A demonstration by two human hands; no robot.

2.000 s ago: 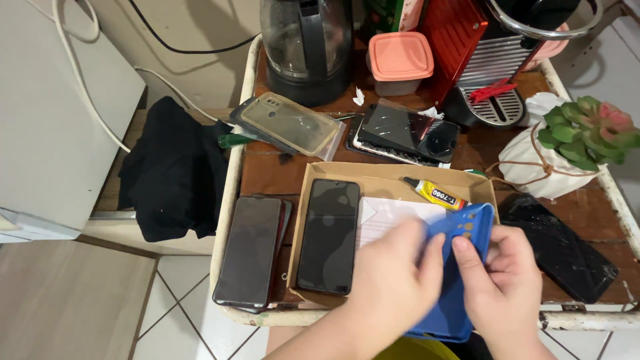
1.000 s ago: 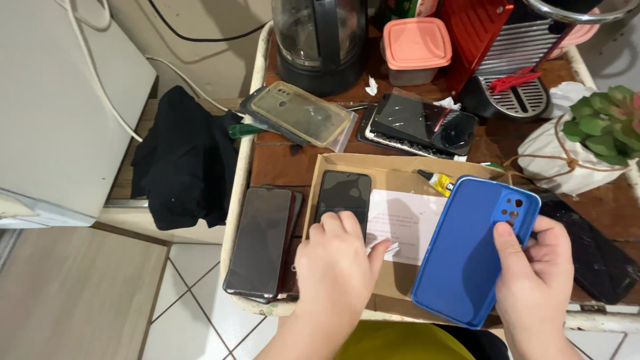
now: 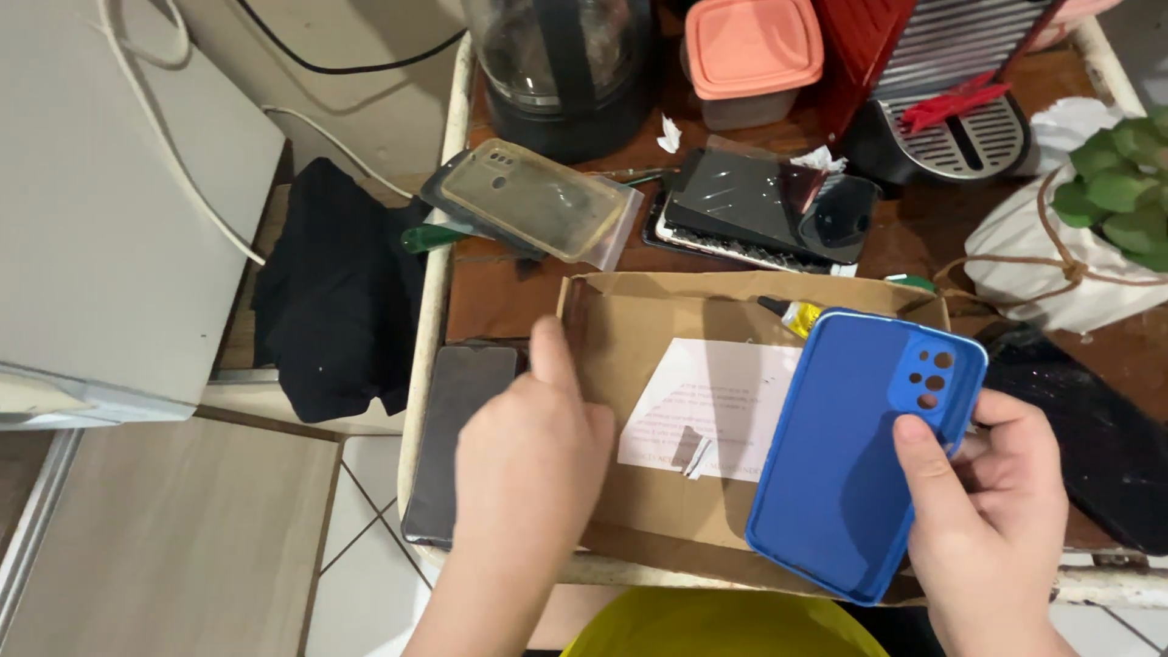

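My right hand (image 3: 981,511) holds a blue phone case (image 3: 849,456) by its right side, thumb on the inner face below the camera holes. Index finger stretched forward, my left hand (image 3: 538,447) is over the left edge of a shallow cardboard box (image 3: 662,516); whether it grips anything underneath is hidden. Beside it, a dark smartphone (image 3: 461,447) lies at the left edge of the wooden top, partly covered by the hand. A printed white paper (image 3: 703,401) with a small torn scrap (image 3: 698,456) lies in the box. A yellow glue tube (image 3: 801,317) is partly behind the case.
Behind the box are a clear phone case (image 3: 538,201) in a plastic bag, stacked phone parts (image 3: 748,205), a glass carafe (image 3: 557,73), a pink-lidded container (image 3: 753,50) and a red coffee machine (image 3: 876,55). A potted succulent (image 3: 1049,255) and a cracked dark phone (image 3: 1086,438) stand and lie right.
The dark phone seen in the box earlier no longer shows there. My left hand has moved from over that phone to the box's left edge. The blue case stays in my right hand.
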